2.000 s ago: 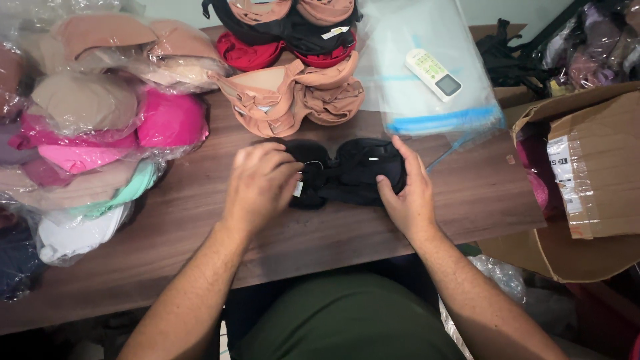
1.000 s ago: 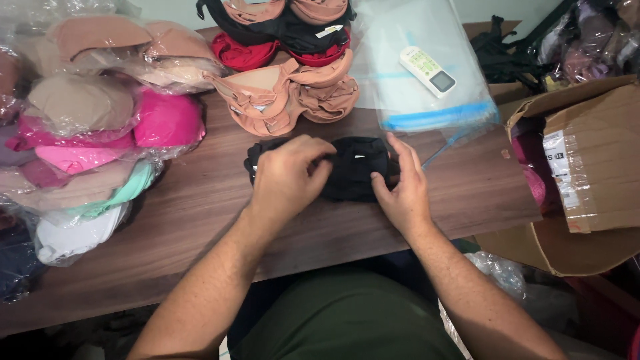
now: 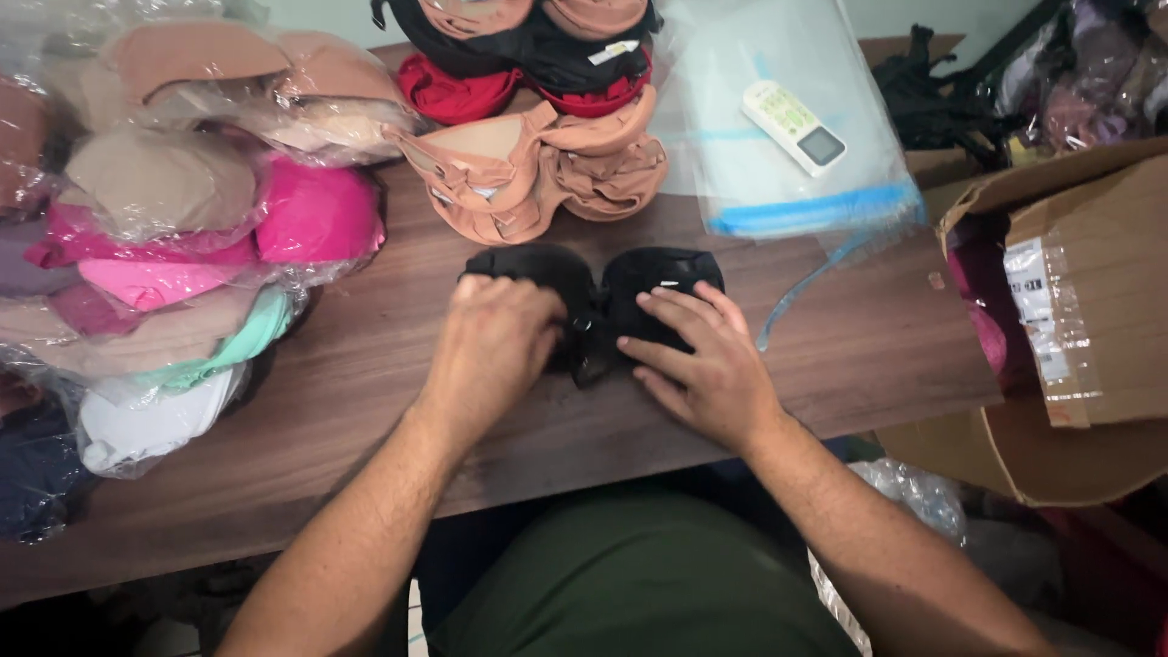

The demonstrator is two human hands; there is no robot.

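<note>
A black bra [image 3: 538, 265] lies on the wooden table in front of me, its two cups side by side, with a strap and small ring near the middle. My left hand [image 3: 502, 342] is over its left cup, fingers curled down; whether they pinch fabric is hidden. My right hand [image 3: 698, 356] rests with spread fingers on the right cup. Just beyond lies a tan bra [image 3: 511, 173], cups nested. Behind it are a red bra [image 3: 456, 89] and a black bra with a white tag [image 3: 557, 55].
Bagged bras in several colours [image 3: 173, 201] are heaped at the left. A white remote control [image 3: 794, 128] lies on clear plastic bags [image 3: 730, 182] at the back right. An open cardboard box [image 3: 1104, 274] stands at the right, beyond the table [image 3: 867, 338].
My left hand has moved left from the middle of the black bra, where it was one second ago. My right hand's fingers have spread over the right cup, instead of holding its outer edge.
</note>
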